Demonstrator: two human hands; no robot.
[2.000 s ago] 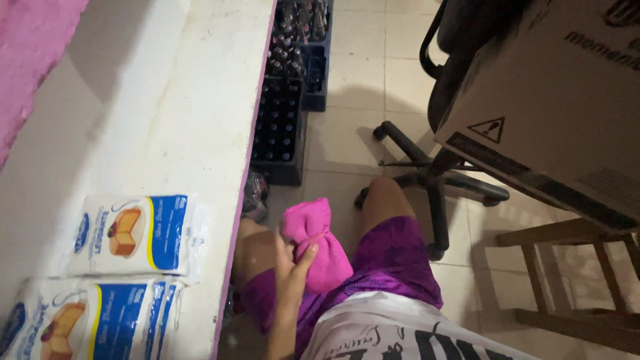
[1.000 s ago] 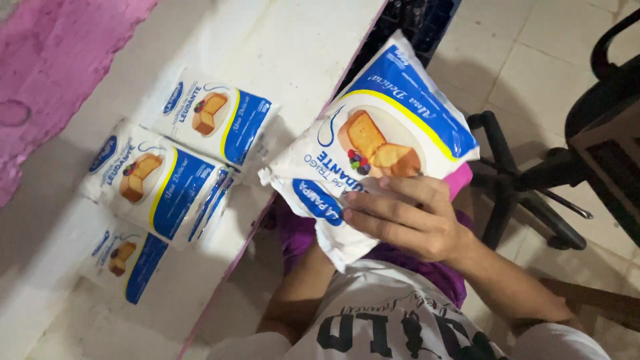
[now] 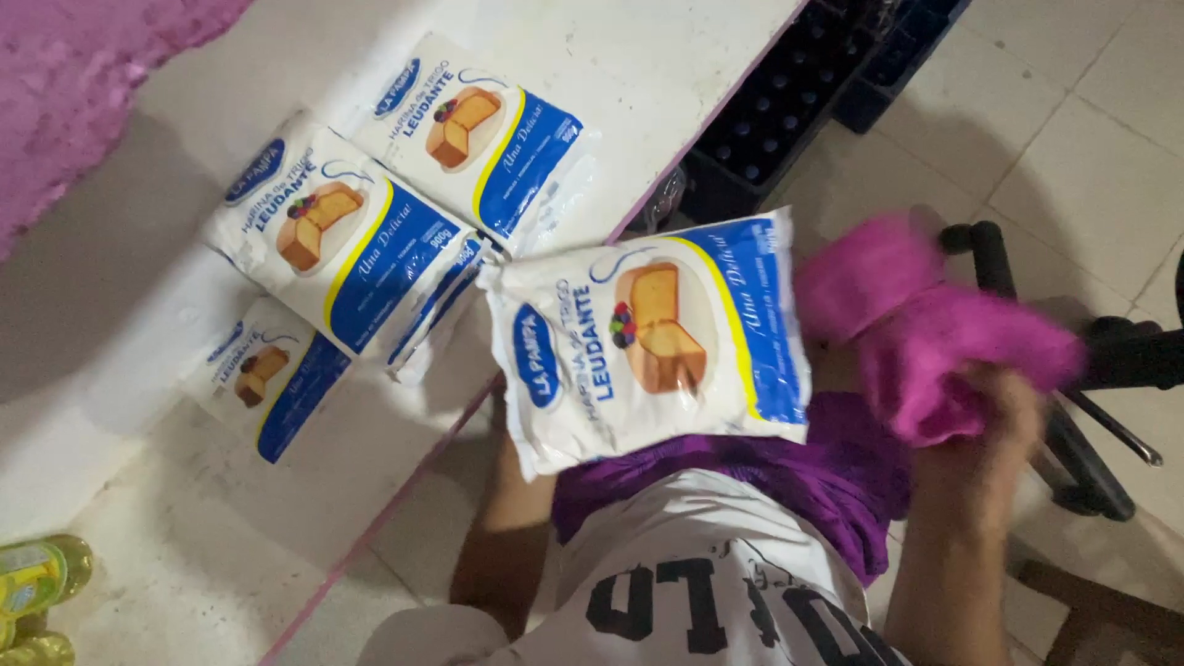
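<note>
A plastic bag of self-rising wheat flour (image 3: 647,342) is held up in front of my body, its printed face toward me. My left forearm runs up behind it, and the bag hides my left hand. On the right, my right hand (image 3: 1008,416), blurred, grips a pink cloth (image 3: 943,333). More flour bags lie on the white shelf: one at the upper side (image 3: 481,139), a stack in the middle (image 3: 342,240) and one lower down (image 3: 268,375).
Dark bottle crates (image 3: 777,102) stand on the floor beyond the shelf's pink edge. At right is the black base of a swivel chair (image 3: 1128,351), with a wooden piece of furniture (image 3: 1091,601) below. Bottles of yellow liquid (image 3: 42,573) lie at lower left.
The flour bag, under my right hand a second ago, is now over my left forearm. My right hand has moved off it to the right and holds the pink cloth.
</note>
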